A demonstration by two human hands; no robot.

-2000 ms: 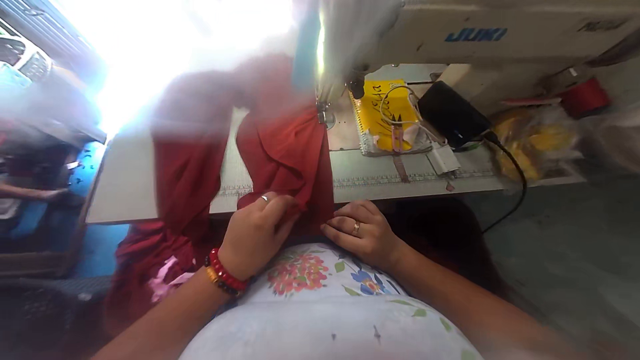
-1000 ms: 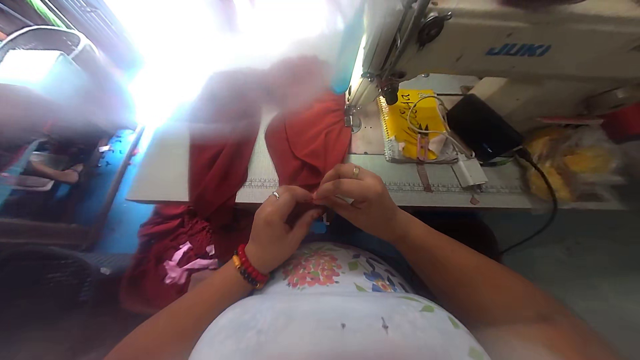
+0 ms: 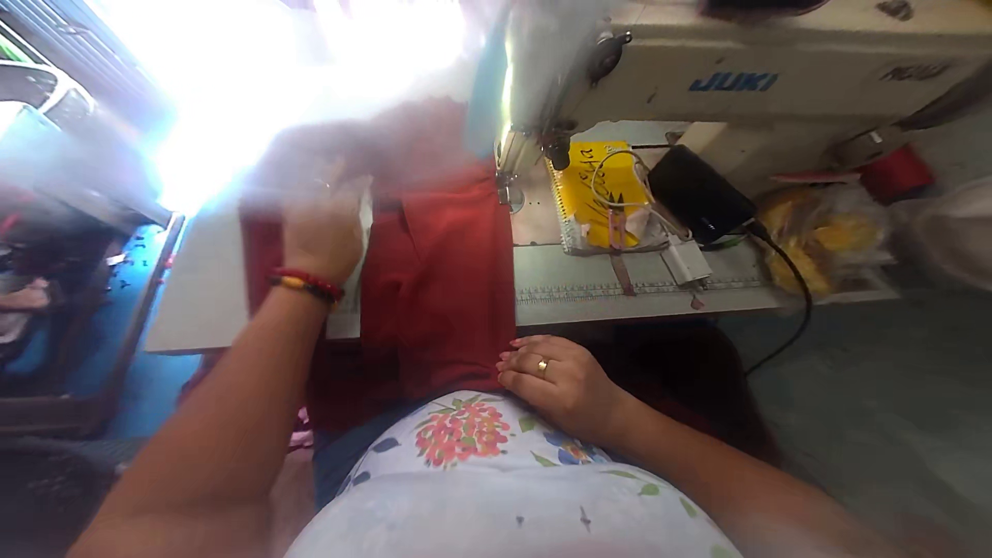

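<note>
Red cloth [image 3: 442, 287] lies over the table edge and hangs toward my lap, its upper part beside the presser foot [image 3: 508, 190] of a Juki sewing machine [image 3: 759, 70]. My left hand [image 3: 322, 232], with red and yellow bracelets at the wrist, reaches forward over the left part of the cloth; its fingers are lost in haze and glare. My right hand [image 3: 562, 380], wearing a ring, rests at the cloth's lower right edge near my lap, fingers bent. Whether it grips the cloth is not plain.
Right of the needle lie a yellow spiral notebook [image 3: 593, 194], a black device [image 3: 701, 194] with a cable, and a white adapter [image 3: 686, 260]. Farther right are a plastic bag with yellow contents [image 3: 829, 232] and a red thread spool [image 3: 895, 174]. A measuring scale [image 3: 573, 293] runs along the table edge.
My hands were together at the cloth's near edge; now they are apart. The left has moved forward over the cloth, and the right is lower at its right edge. The cloth lies more spread out.
</note>
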